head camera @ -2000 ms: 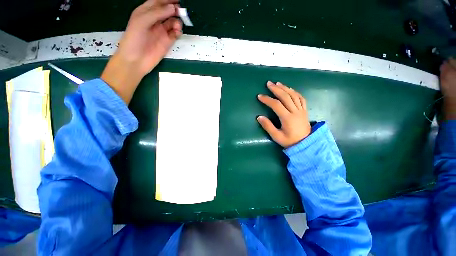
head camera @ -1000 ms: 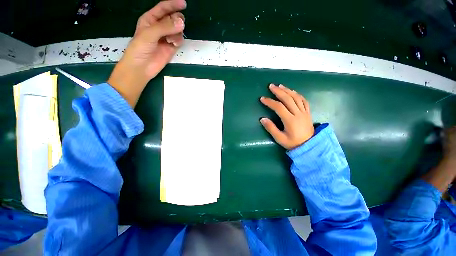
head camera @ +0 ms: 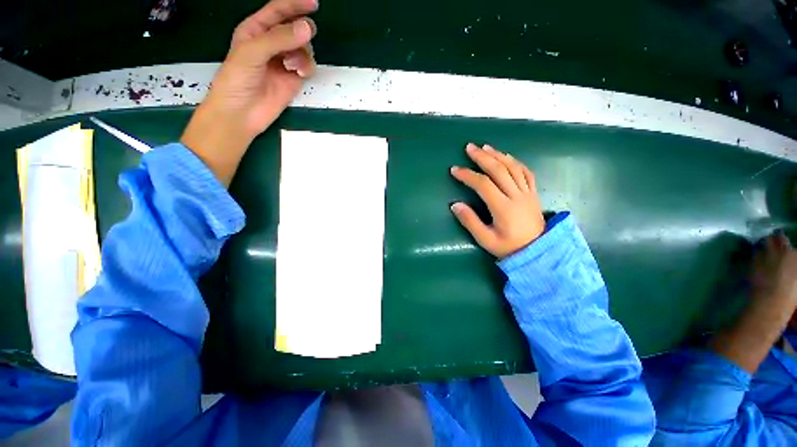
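My left hand (head camera: 264,74) is raised over the white edge rail (head camera: 454,92), at the top of the view. Its fingers are partly bent and apart, and no piece shows in them. My right hand (head camera: 507,205) lies on the green bench with fingers spread and holds nothing. A white sheet stack (head camera: 332,244) with a little yellow at its lower left corner lies between my forearms.
A second sheet stack (head camera: 54,244) with yellow edges lies far left, partly behind my sleeve. A thin pale stick (head camera: 121,134) lies beside it. Small dark units (head camera: 162,10) sit on the dark conveyor (head camera: 524,44). A neighbour's hand (head camera: 773,271) is at right.
The white piece seen at my left fingertips two seconds ago no longer shows. A dark unit at upper left has moved right. The neighbour's hand has moved down and inward. My right hand stays still.
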